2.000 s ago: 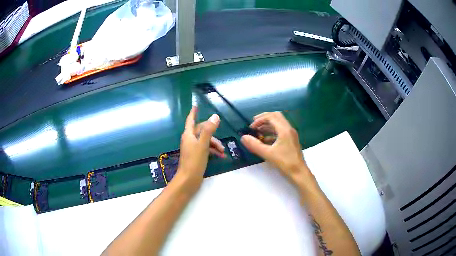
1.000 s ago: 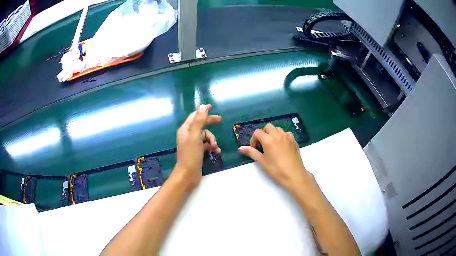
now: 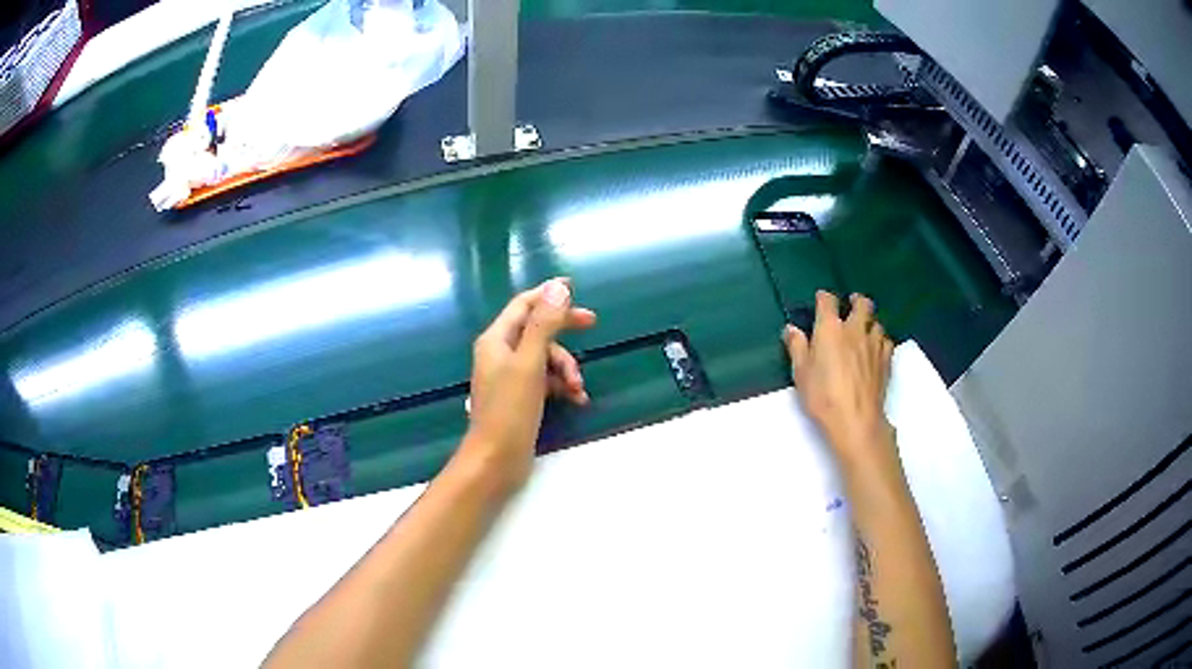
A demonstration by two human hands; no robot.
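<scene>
A black phone frame (image 3: 774,268) with an open window stands out on the green conveyor belt (image 3: 628,294) at the right, its long side pointing away from me. My right hand (image 3: 846,366) has its fingertips and thumb at the frame's near end, covering part of it. My left hand (image 3: 520,373) hovers palm inward at the centre, fingers apart and empty. Behind it, another frame (image 3: 682,370) with a silver patch at its right end lies along the belt's near edge; its left part is hidden by the hand.
Several frames with orange-yellow lines (image 3: 318,464) lie in a row at left. White padding (image 3: 654,536) edges the belt. An off-white machine (image 3: 1098,392) and black cable chain (image 3: 850,68) stand right. A grey post (image 3: 493,79) and bagged orange tray (image 3: 281,163) are beyond.
The row of frames has shifted left. My right hand has left the frame it was over and moved right to another frame, now in view there. My left hand has barely moved.
</scene>
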